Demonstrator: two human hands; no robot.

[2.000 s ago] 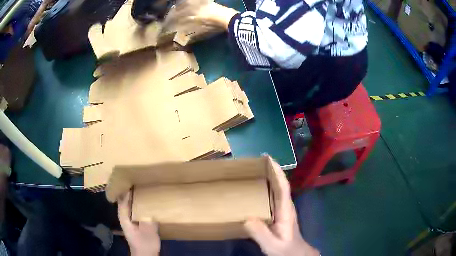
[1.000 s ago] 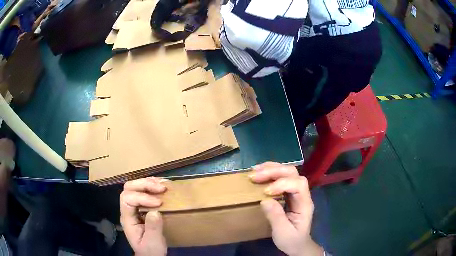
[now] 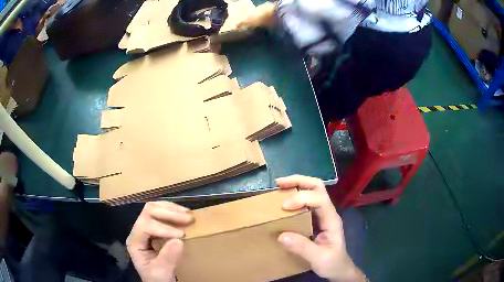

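A folded brown mailer box [image 3: 243,242] is held between both hands at the bottom centre, in front of the table edge. A long narrow panel faces up and a larger panel faces me; the picture's bottom edge cuts the box off. My left hand [image 3: 157,239] grips its left end, thumb on the near panel and fingers on the top. My right hand [image 3: 315,226] grips its right end in the same way. The inside of the box is hidden. A stack of flat box blanks [image 3: 160,126] lies on the table just beyond.
A green table [image 3: 287,151] bears the blanks. A second pile of blanks [image 3: 149,27] and a black looped item [image 3: 196,19] lie farther across. A cream tube [image 3: 36,148] rises at left. A person [image 3: 381,44] stands beyond a red stool [image 3: 389,124] at right.
The box, open with its inside showing two seconds ago, now shows closed panels and has tilted, right end higher. Both hands stayed at its ends. The other person has shifted to the right.
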